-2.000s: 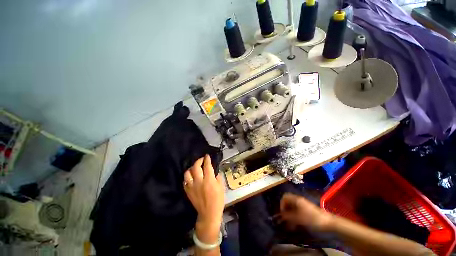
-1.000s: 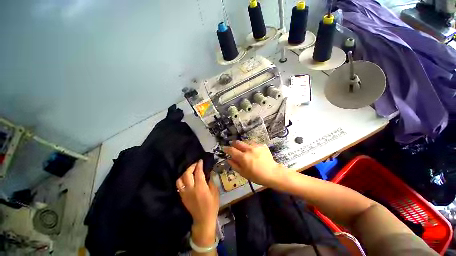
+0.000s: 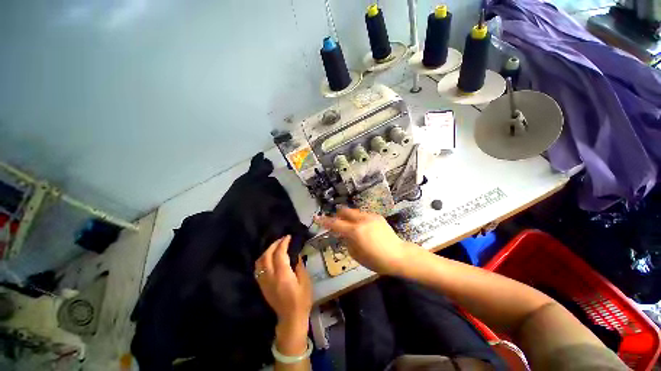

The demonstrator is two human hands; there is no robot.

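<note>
Black fabric (image 3: 210, 275) lies in a heap left of the overlock machine (image 3: 362, 145), over the table and down its front. My left hand (image 3: 285, 279) lies on the fabric's right edge, fingers bent onto the cloth; a ring and a pale bangle show on it. My right hand (image 3: 366, 235) is at the machine's left front, just below the needle area (image 3: 327, 190). Its fingertips are by the fabric's right edge; whether they grip cloth or thread cannot be told. It covers part of the yellowish base plate (image 3: 338, 262).
Four black thread cones (image 3: 437, 38) stand behind the machine. A smartphone (image 3: 439, 130) and a beige round disc (image 3: 519, 124) lie to the right. A red basket (image 3: 580, 290) is at lower right, beyond my right forearm. Purple fabric (image 3: 587, 94) hangs at upper right.
My right hand has come from below the table edge up to the machine's front, where it stays since a second ago. My left hand stays on the fabric, slightly lower.
</note>
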